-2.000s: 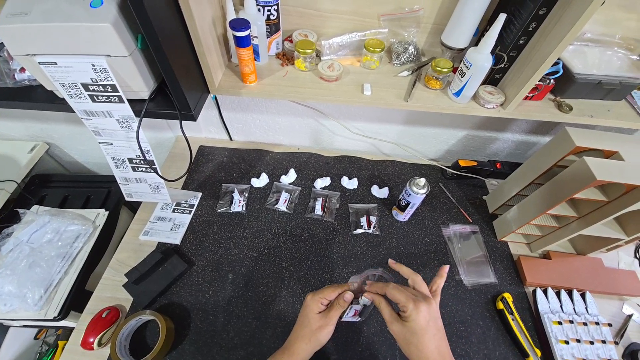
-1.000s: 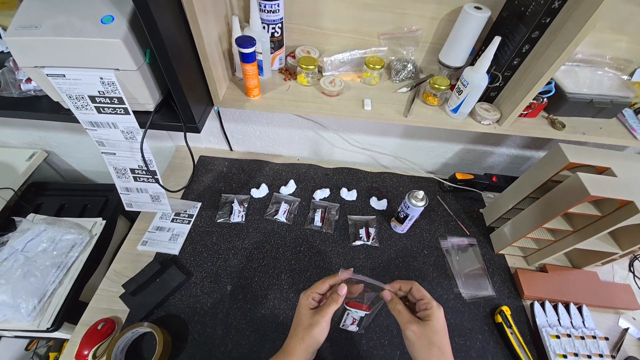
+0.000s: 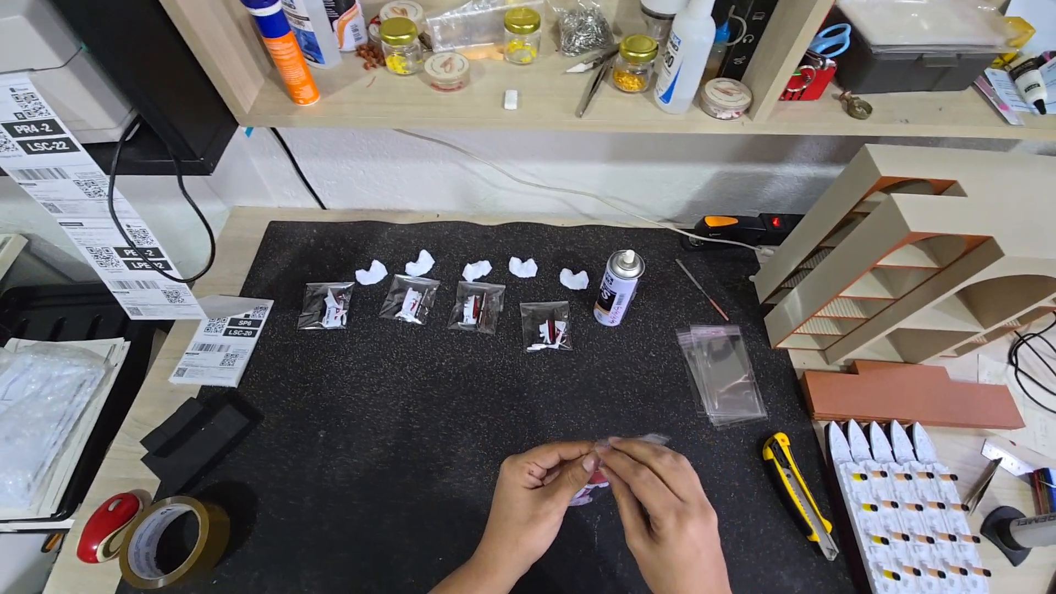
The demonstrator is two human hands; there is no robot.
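Note:
My left hand [image 3: 540,495] and my right hand [image 3: 660,499] meet over the black mat [image 3: 396,437], both pinching the top of a small clear plastic bag [image 3: 591,488] with red and white pieces inside, partly hidden by the fingers. Farther back lie several filled clear bags, among them one at the left [image 3: 326,306] and one nearest the can [image 3: 545,327]. Behind them is a row of small white pieces [image 3: 477,270]. A spray can [image 3: 619,287] stands to their right. Flat empty clear bags [image 3: 723,375] are stacked at the mat's right side.
A yellow utility knife [image 3: 799,495] and a thin rod [image 3: 702,289] lie on the right. Beige shelf-like models [image 3: 899,264] and a tray of white boat-shaped pieces [image 3: 903,503] stand beyond. At left are packing tape [image 3: 173,543], a red mouse [image 3: 109,526] and black foam pieces [image 3: 198,437].
A second ago the bag was held spread between my hands; now my fingertips are close together at its top, covering more of it. The view has shifted.

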